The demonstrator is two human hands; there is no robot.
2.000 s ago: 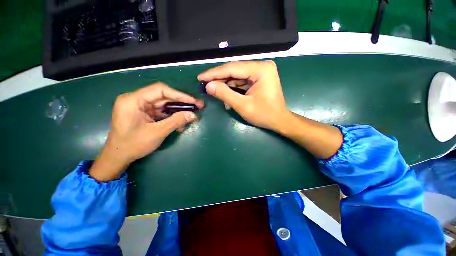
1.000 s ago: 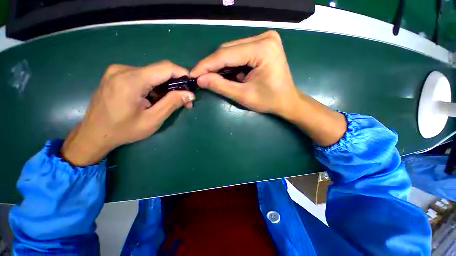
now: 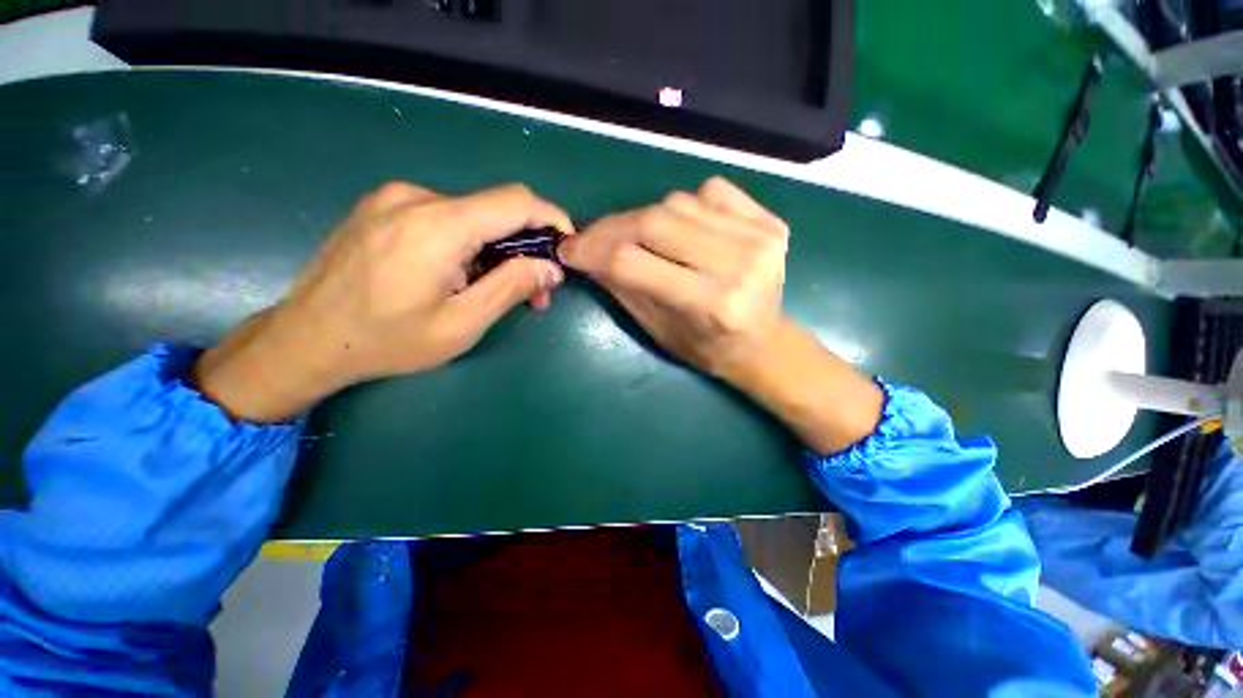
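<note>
A small glossy black watch body (image 3: pixel 521 248) sits between the thumb and fingers of my left hand (image 3: pixel 409 280), above the green bench top. My right hand (image 3: pixel 702 273) meets it at the right end, with thumb and index fingertip pinched together there. The strap half seen earlier in my right hand is mostly hidden; only a thin dark edge shows under the fingers. The joint between the parts is covered by my fingertips.
The black foam tray (image 3: pixel 600 102) lies beyond the white rail (image 3: pixel 900 167). Two strapped watches (image 3: pixel 1070 137) lie on the green belt at right. A white round fan base (image 3: pixel 1101 379) stands at right. Clear plastic scrap (image 3: pixel 101 150) lies at left. A blue sleeve (image 3: pixel 1159 580) shows at lower right.
The view has shifted and turned. My hands, apart two seconds ago, now meet at the black piece. My right fingers have closed in further and hide the strap.
</note>
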